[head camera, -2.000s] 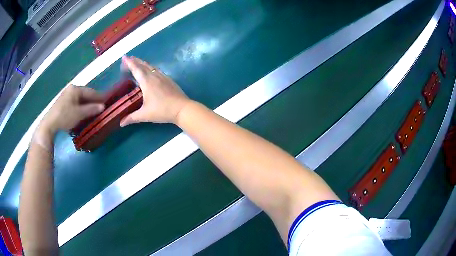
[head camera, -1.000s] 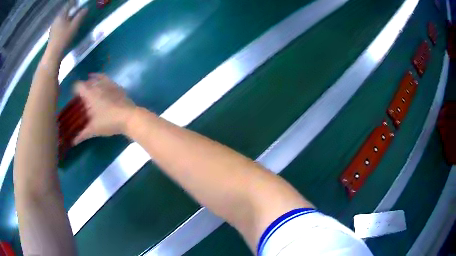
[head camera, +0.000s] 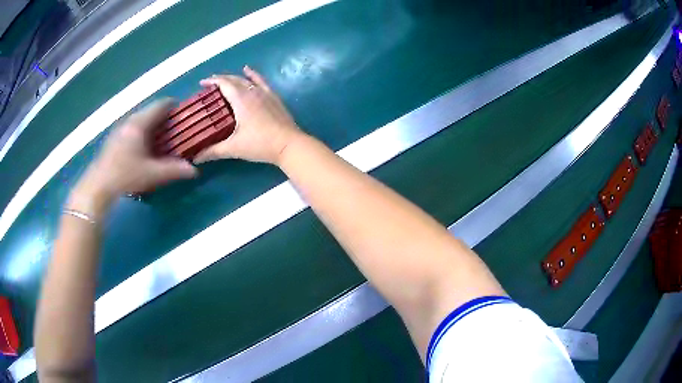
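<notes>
A block of several red fixtures (head camera: 196, 123) lies pressed side by side between my hands on the green surface at the upper left. My right hand (head camera: 250, 120) grips the block's right end, thumb below and fingers above. My left hand (head camera: 142, 149) is at the block's left end, its fingers blurred and covering that end. I cannot tell how firmly it holds. A small bit of something shows under my left hand.
Pale guide rails (head camera: 224, 224) divide the green conveyor belt (head camera: 478, 164). A row of red fixtures (head camera: 576, 245) lies in the right lane. A white plate (head camera: 579, 344) is partly behind my sleeve. A red stack (head camera: 667, 250) is at the right edge, a red bin (head camera: 7, 327) at lower left.
My left hand reached to the far lane and came back to the block. The red fixture that lay in that far lane is gone from there. The block between my hands looks wider.
</notes>
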